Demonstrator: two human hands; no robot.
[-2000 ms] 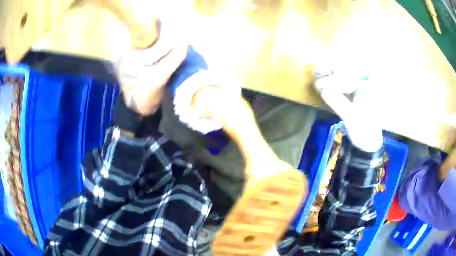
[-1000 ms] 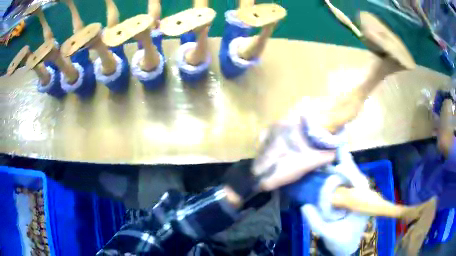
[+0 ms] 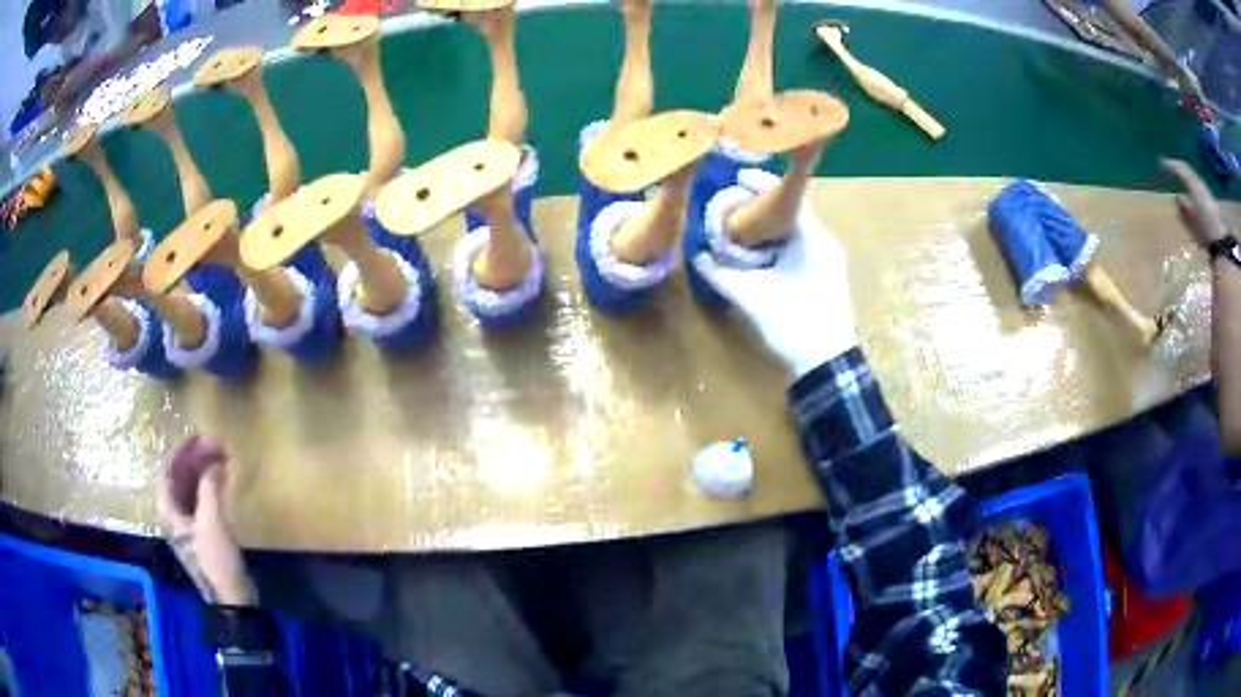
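Note:
My right hand (image 3: 803, 293), in a white glove, grips the leg-and-shorts assembly (image 3: 708, 218) at the right end of the row, by its fluffy cuff. The piece stands waist down, sole up. My left hand (image 3: 204, 511) is bare, over the table's near left edge. A dark reddish patch shows at its fingers; I cannot tell if it is a held thing. Several more assemblies (image 3: 626, 252) stand in a row to the left, with tan legs and flat soles. A squat white bottle with a blue tip (image 3: 723, 470) stands near the front edge.
Blue shorts with a thin leg (image 3: 1041, 238) lie at right. A loose leg (image 3: 878, 85) lies on the green belt (image 3: 953, 61). Blue crates (image 3: 1082, 545) stand below the table (image 3: 572, 449) on both sides. Another person's arm (image 3: 1225, 313) is at the right edge.
My hands have separated. The assembly held at the right now stands at the row's right end, under my gloved hand. My left hand has moved far left. The bottle and flat shorts now show.

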